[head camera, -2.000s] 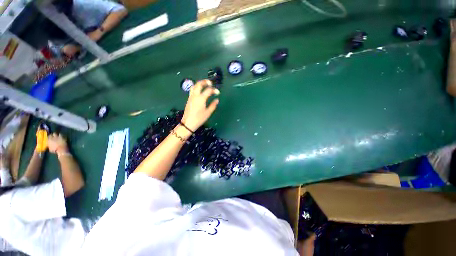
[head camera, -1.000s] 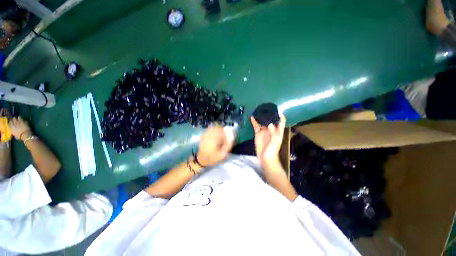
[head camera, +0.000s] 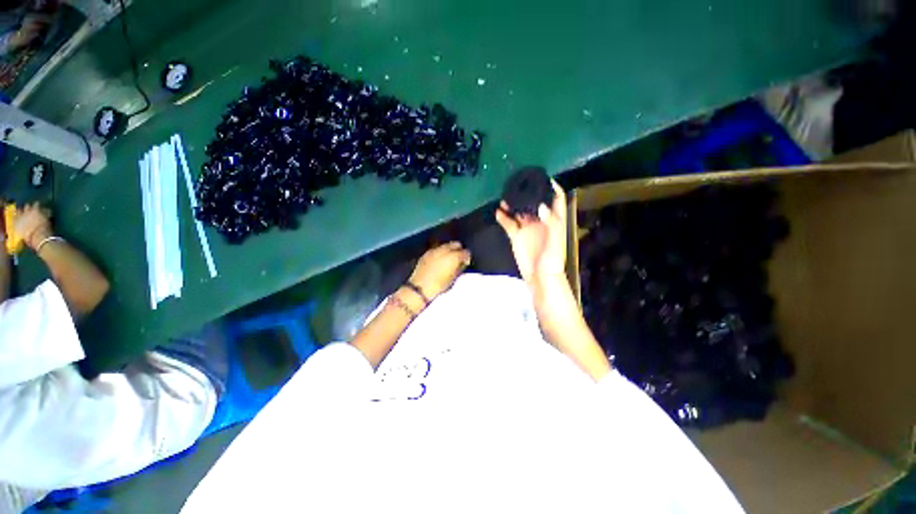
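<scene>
My right hand (head camera: 539, 241) holds a round matt black housing (head camera: 528, 191) upright in its fingertips, above the worktop's near edge beside the carton. My left hand (head camera: 440, 269) is curled in front of my chest, left of the housing and apart from it. Its fingertips are together; whether a small piece is between them I cannot tell. A large heap of small glossy black pieces (head camera: 321, 141) lies on the green worktop (head camera: 562, 90), forward and left of my hands.
A brown open carton (head camera: 854, 351) full of black housings is at my right. Pale strips (head camera: 162, 226) lie left of the heap. Units with white faces (head camera: 177, 75) sit at upper left near a cable and grey bracket (head camera: 45, 141). A neighbour's hand is at a yellow tool (head camera: 12, 229).
My left hand has left the worktop area, drawn back from the heap's edge, and come down to my chest. My right hand came into view and still holds the housing. The view has shifted.
</scene>
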